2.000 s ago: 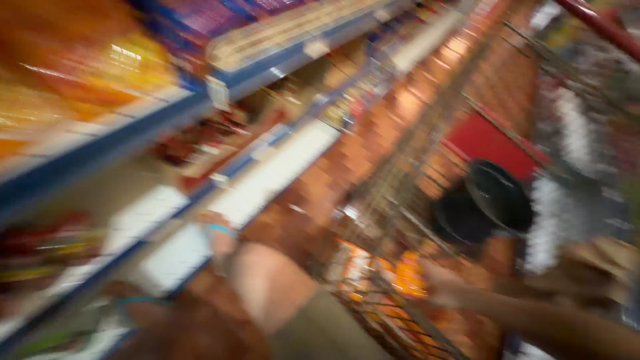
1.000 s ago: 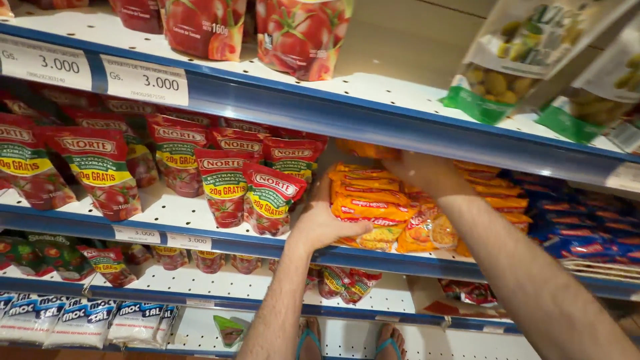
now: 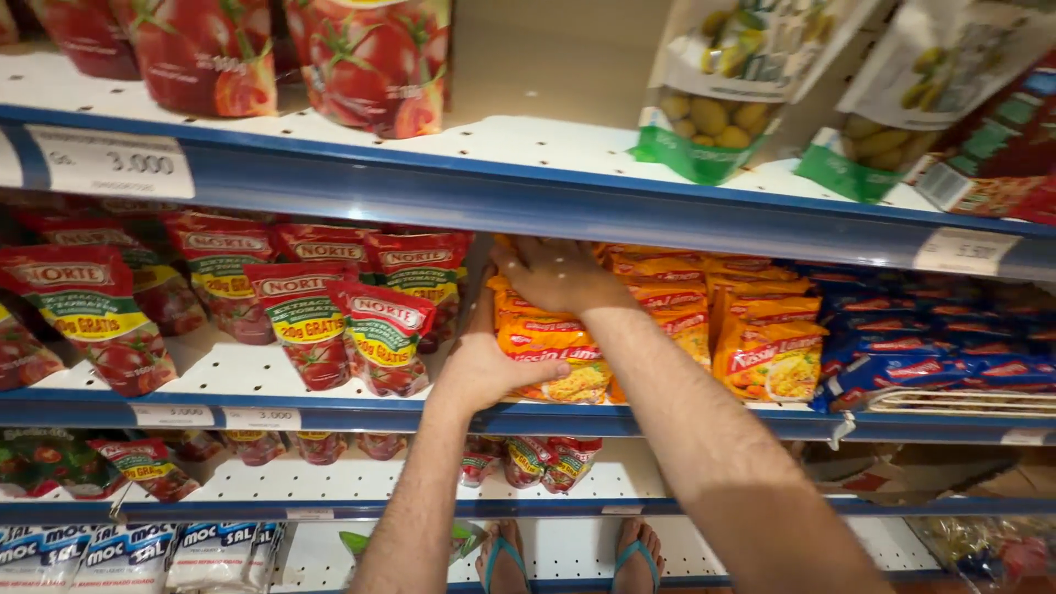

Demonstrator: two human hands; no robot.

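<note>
On the middle shelf, orange packets of instant noodles [image 3: 569,356] stand in a stacked row. My left hand [image 3: 487,363] cups the left side of this row, its thumb lying across the front packet. Over the top of the same row lies my right hand [image 3: 554,276], its fingers reaching toward the back left under the shelf above. More orange noodle packets [image 3: 769,355] stand to the right. The fingertips of both hands are partly hidden, and whether the right hand grips a packet cannot be told.
Red tomato extract pouches [image 3: 305,330] stand left of my hands. Blue packets [image 3: 932,363] lie to the right behind a wire rack [image 3: 965,402]. The upper shelf's blue edge [image 3: 528,210] runs close above my hands, with olive pouches [image 3: 718,107] on it. White salt bags [image 3: 124,553] sit low left.
The blurred view of a shopping cart has given way to the shelf. Since one second ago, my right hand has moved left over the noodle row, nearer my left hand.
</note>
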